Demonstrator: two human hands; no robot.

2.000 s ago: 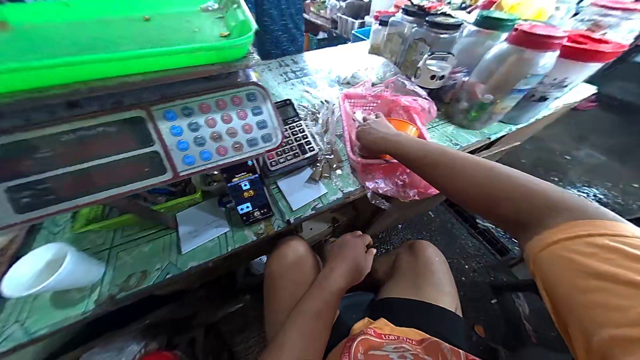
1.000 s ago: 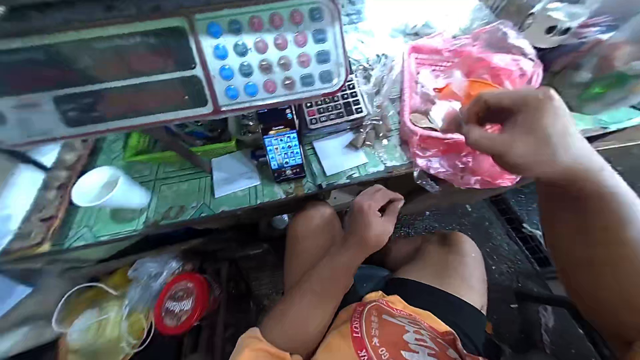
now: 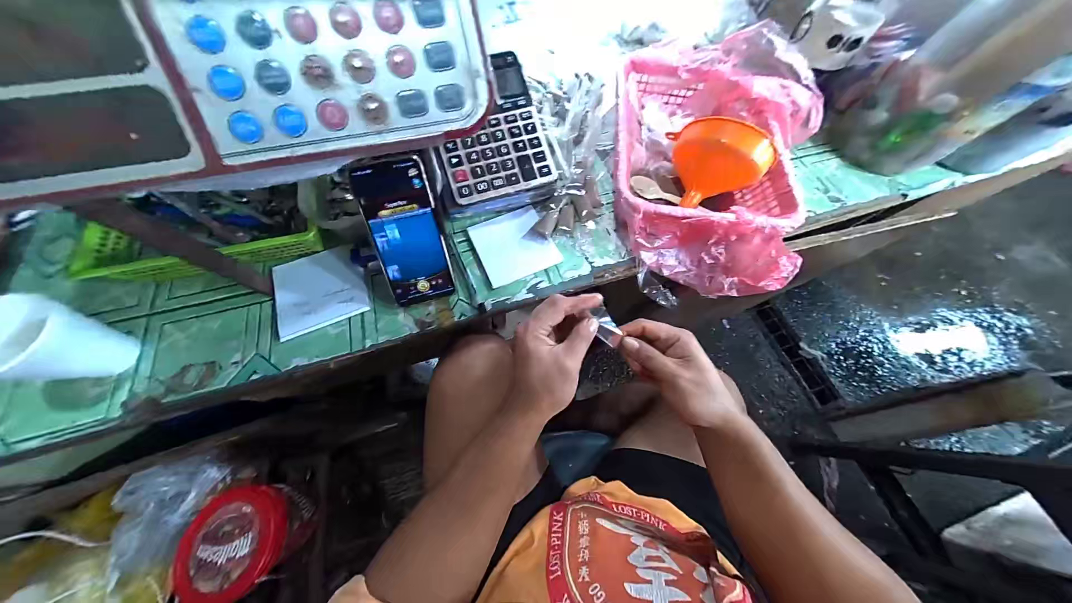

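Above my lap, my left hand (image 3: 553,352) and my right hand (image 3: 678,368) pinch a small clear plastic sachet (image 3: 605,325) between them, just off the table edge. Beyond them stands a pink plastic basket (image 3: 712,211) lined with a pink plastic bag. An orange funnel (image 3: 724,155) and a wooden spoon (image 3: 653,189) lie in it. Left of the basket rests a bunch of small clear plastic packets with brown contents (image 3: 569,201). Whether the sachet in my fingers holds anything cannot be told.
A white paper pad (image 3: 512,245), a phone (image 3: 404,234), a calculator (image 3: 494,155), another paper (image 3: 320,293), a green basket (image 3: 201,261) and a white foam cup (image 3: 63,339) line the green table. A scale's keypad panel (image 3: 318,75) overhangs them. A red-lidded jar (image 3: 230,544) sits below left.
My right hand has left the pink basket and come down beside my left hand over my lap. A small sachet now shows between them. The view has shifted to the right.
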